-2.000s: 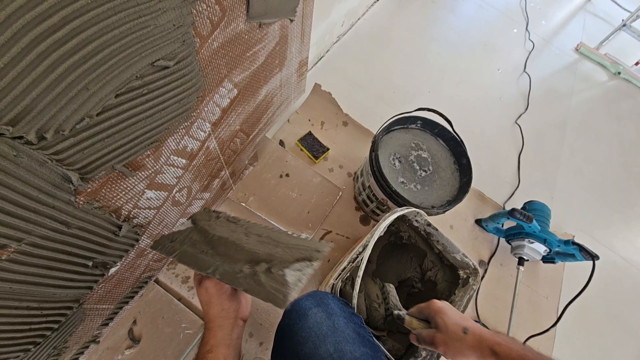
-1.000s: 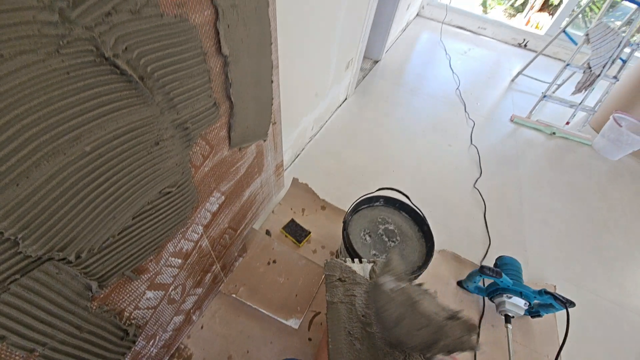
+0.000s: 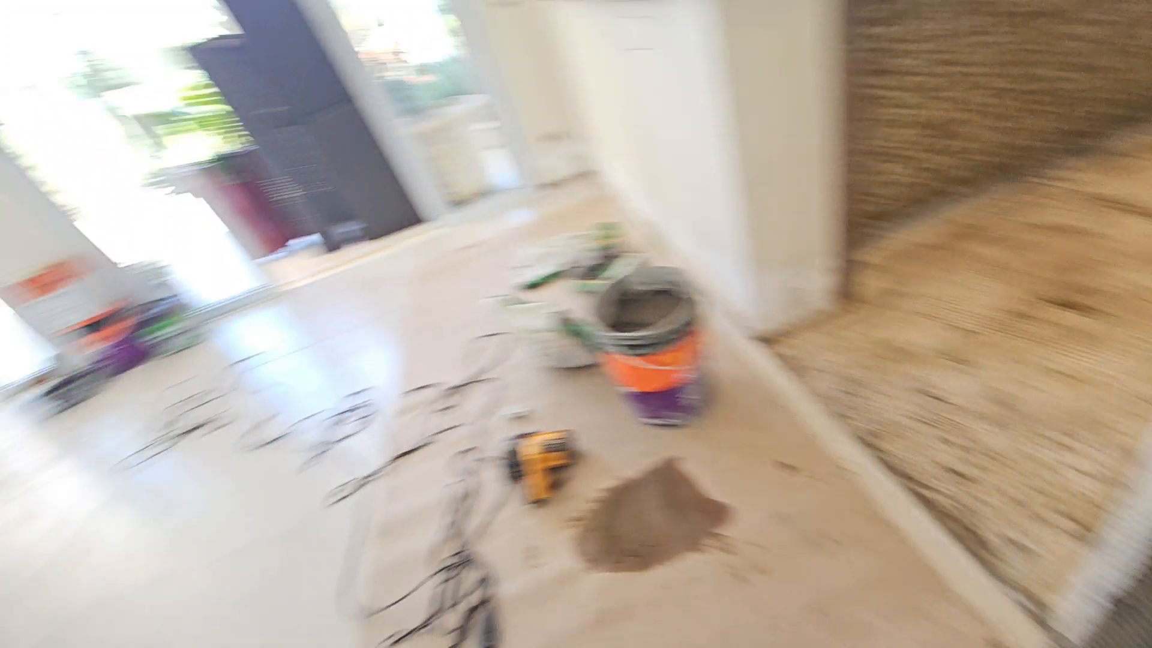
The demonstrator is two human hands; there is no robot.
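Neither my left hand nor my right hand shows in the blurred head view, so what they hold is hidden. An orange and purple bucket (image 3: pixel 652 369) with a grey rim stands on the covered floor beside the wall corner. A yellow and black power tool (image 3: pixel 542 461) lies in front of it. To the right of the tool is a brown patch (image 3: pixel 652 517) on the floor covering.
Black cables (image 3: pixel 459 585) lie in loops across the floor. Green and white items (image 3: pixel 576 261) are behind the bucket. Another orange and purple container (image 3: pixel 108 337) stands at the far left by bright glazed openings. A pale wall corner (image 3: pixel 783 162) rises at the right.
The view has swung far away from the mortar-covered wall, the mixing buckets and the blue mixer. Both hands, seen two seconds ago with a trowel and a mortar-laden tool, are out of view.
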